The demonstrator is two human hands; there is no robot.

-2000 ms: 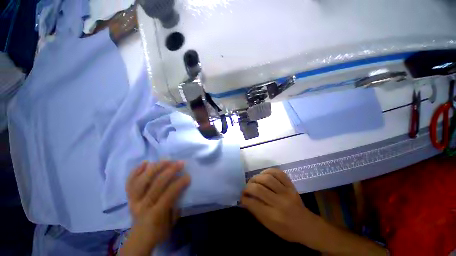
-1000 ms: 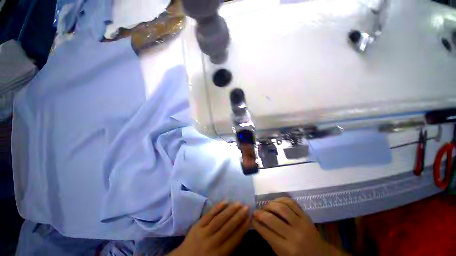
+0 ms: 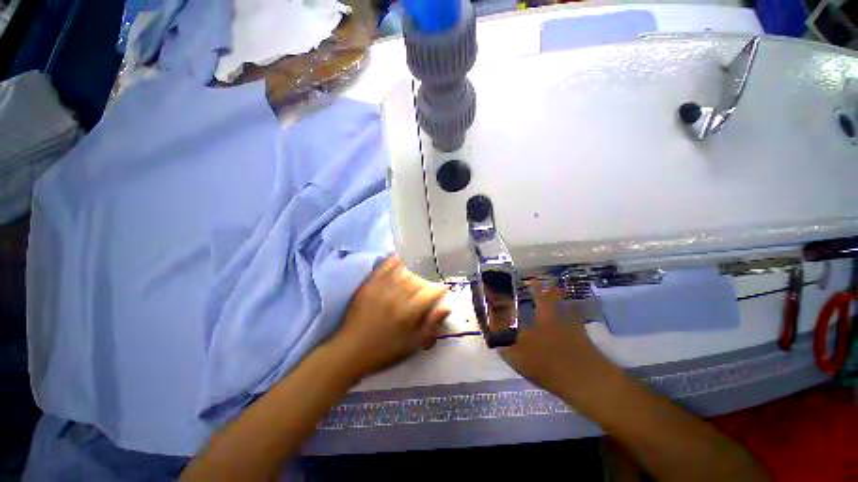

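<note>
The large light blue cloth (image 3: 160,254) lies spread left of the machine, with bunched folds near the needle area. My left hand (image 3: 390,311) is at the right edge of these folds, just left of the needle area, fingers curled; its grip is unclear. My right hand (image 3: 553,339) is beside the presser foot area, its fingertips partly behind the shiny lever guard (image 3: 496,306); whether it holds anything is hidden. The white sewing machine head (image 3: 602,160) hides the needle. A light blue spare stack (image 3: 673,303) lies right of my right hand.
Dark red snips (image 3: 791,311) and red-handled scissors (image 3: 832,331) lie at the right. A measuring scale (image 3: 452,410) runs along the front table edge. White scraps (image 3: 273,36) lie on a brown bundle at upper left. A red heap (image 3: 800,438) is at lower right.
Both hands have moved from the front table edge up to the needle area. The cloth near the needle has been drawn back left, uncovering the table front and scale. The view has shifted.
</note>
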